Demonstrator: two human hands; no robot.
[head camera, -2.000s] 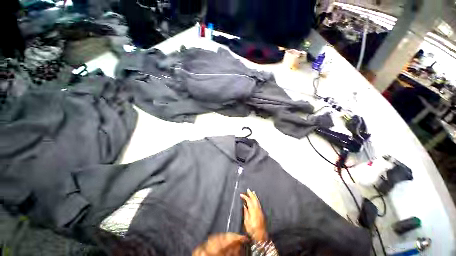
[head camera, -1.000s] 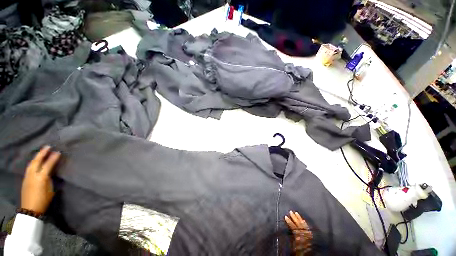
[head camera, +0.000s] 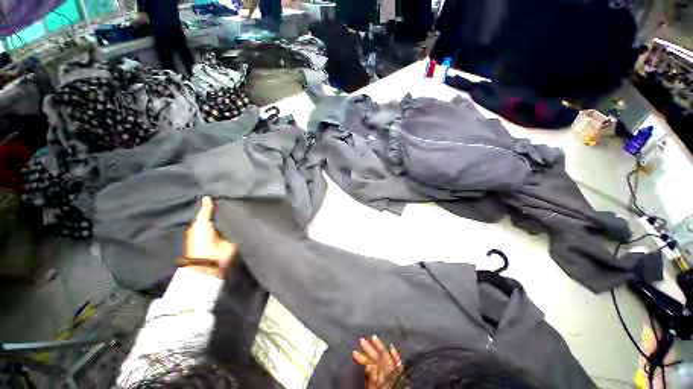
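Observation:
A dark grey zip hoodie (head camera: 395, 292) lies before me on the white table, with a black hanger (head camera: 498, 262) in its neck. My left hand (head camera: 207, 245) is at the end of its left-side sleeve (head camera: 262, 228), which is lifted; the fingers are partly behind the cloth. My right hand (head camera: 378, 363) lies with fingers apart on the hoodie's body, its lower part hidden by dark hair at the bottom edge.
More grey hoodies lie at left (head camera: 228, 171) and on the far side (head camera: 463, 148). Patterned cloth (head camera: 106, 106) is heaped at far left. A tan box (head camera: 593, 125), a purple-blue bottle (head camera: 638, 140), black cables and a black tool (head camera: 661, 308) are at right. A person (head camera: 163, 34) stands far back.
The view has swung left. My left hand has raised the sleeve end off the other garment. My right hand has moved from beside the zipper to the hoodie's left part.

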